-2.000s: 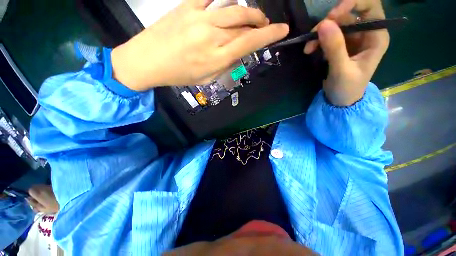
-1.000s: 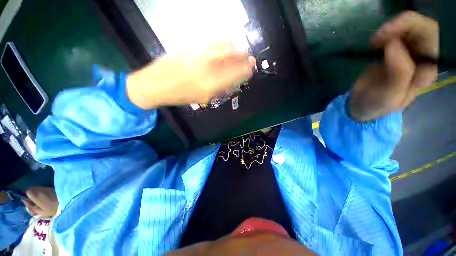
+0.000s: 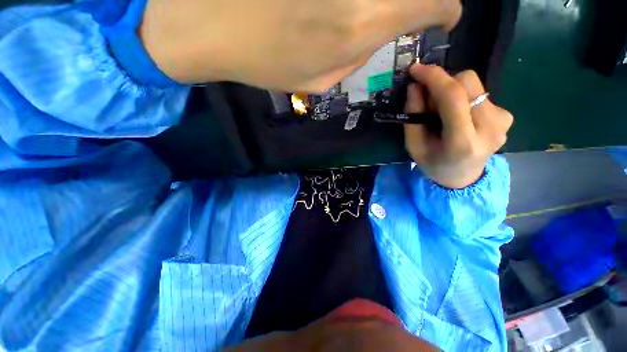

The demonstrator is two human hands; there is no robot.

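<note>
The open unit's circuit board [image 3: 357, 86] lies in a black carrier tray [image 3: 275, 146], with a silver shield and a bright green patch [image 3: 379, 82]. A gold-yellow part [image 3: 299, 103] shines at its left end. My left hand [image 3: 275, 38] lies over the unit from the left and hides much of it; what its fingertips hold does not show. My right hand [image 3: 457, 127] holds a thin black pen-like tool [image 3: 404, 118], pointing left below the board. Its thumb and index finger touch the board's right end; I cannot tell whether they hold a small part.
The green bench [image 3: 550, 89] extends right of the tray, with a dark object [image 3: 603, 38] at its far right. Beyond the bench's near edge are the grey floor with a yellow line, a blue bundle [image 3: 577, 244] and a container with pale items [image 3: 550, 330] at the lower right.
My right hand has come back left from beside the tray to the board's right end, still with the tool. My left hand has moved up and looks larger. The phone has left view.
</note>
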